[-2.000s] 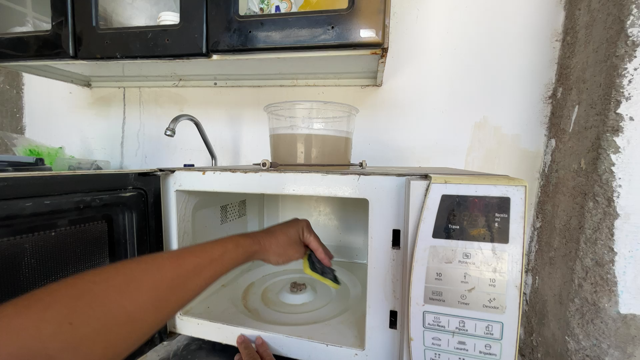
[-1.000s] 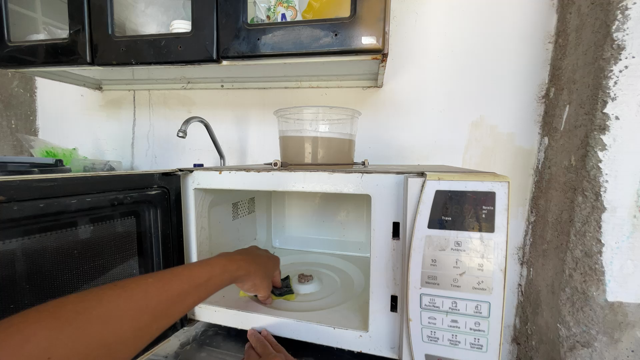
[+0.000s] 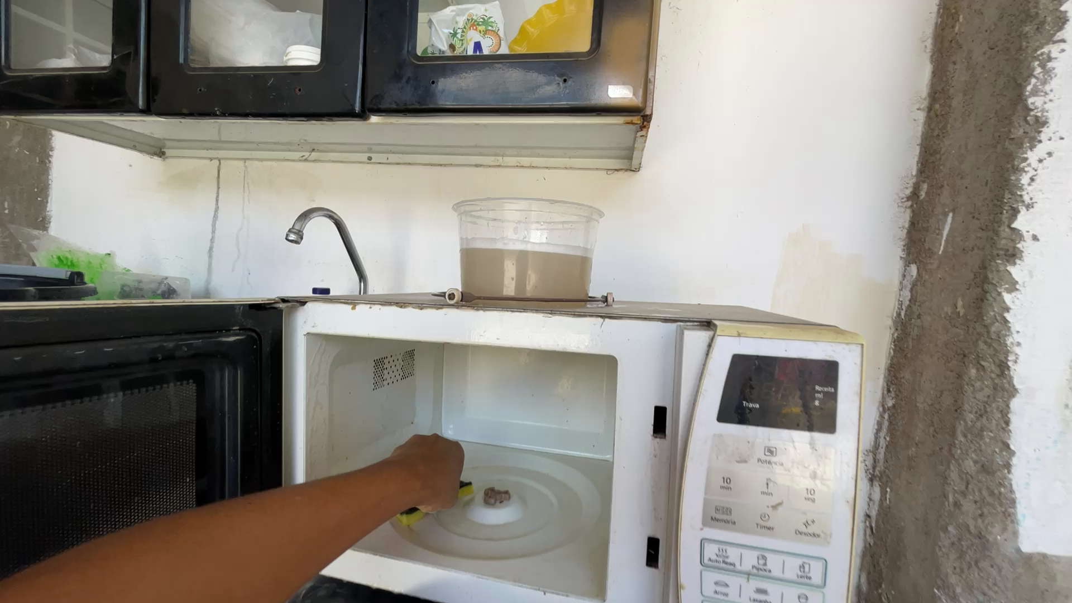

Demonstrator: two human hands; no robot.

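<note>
A white microwave oven (image 3: 645, 327) stands with its door (image 3: 134, 435) swung out to the left. Inside the cavity, my left hand (image 3: 429, 471) grips a yellow and dark sponge (image 3: 412, 516) against the floor, left of the raised hub. The hub in the middle of the cavity floor (image 3: 536, 528) carries a small brownish coupling (image 3: 497, 496). My fingers hide most of the sponge. My right hand is out of view.
A clear plastic tub (image 3: 528, 251) of cloudy brownish liquid stands on the microwave, behind a thin metal rod (image 3: 536, 299). A curved tap (image 3: 339, 230) rises behind the door. Black wall cabinets (image 3: 511, 88) hang above.
The hand with the sponge has moved from right of the hub to its left. The other hand, seen earlier at the microwave's lower front edge, has left the view.
</note>
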